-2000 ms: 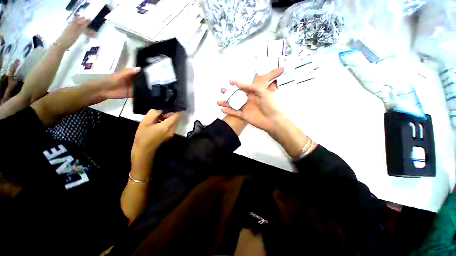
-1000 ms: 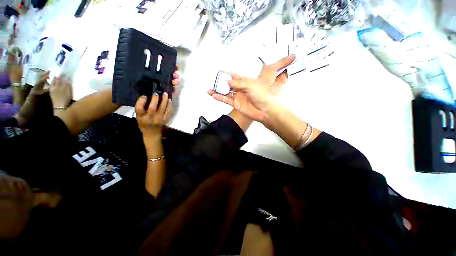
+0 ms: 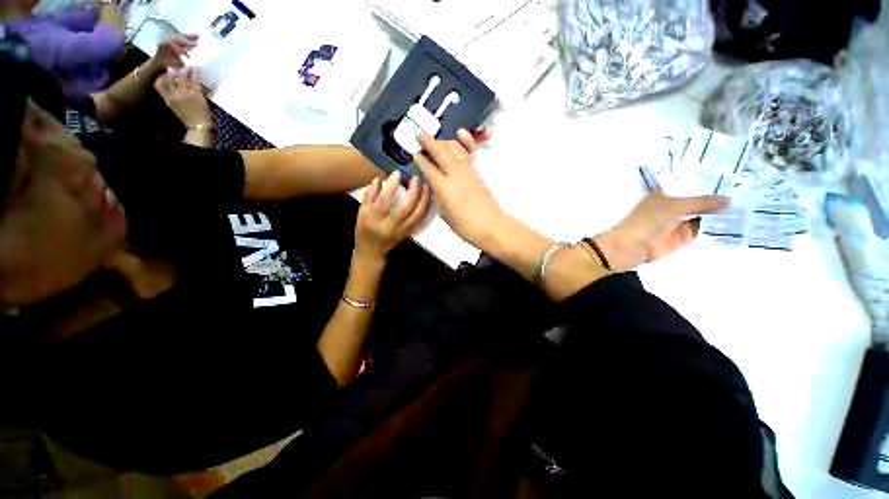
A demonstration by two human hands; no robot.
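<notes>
A black inner tray [image 3: 385, 102] is held tilted by a co-worker's hands [image 3: 390, 216], left of centre. Two white earbuds [image 3: 446, 100] sit in its slots. My right hand [image 3: 456, 190] reaches across to it, fingers on a white charging case [image 3: 419, 125] at the tray's hollow. Whether the case is fully seated cannot be told. My left hand [image 3: 655, 226] lies to the right under the crossed forearms, index finger extended, at fanned white cards with dark bars [image 3: 755, 210]. Its curled fingers are partly hidden; whether they hold a card cannot be told.
Clear bags of silvery-white parts [image 3: 634, 49] and dark small parts [image 3: 794, 122] lie at the back. A printed white box [image 3: 336, 73] stands beyond the tray. A second black tray [image 3: 868, 429] is cut off at the right edge. A co-worker sits close on the left.
My right hand has moved left with the white case, onto the co-worker's tray. That tray has turned and now shows its earbud side clearly. The view has swung left.
</notes>
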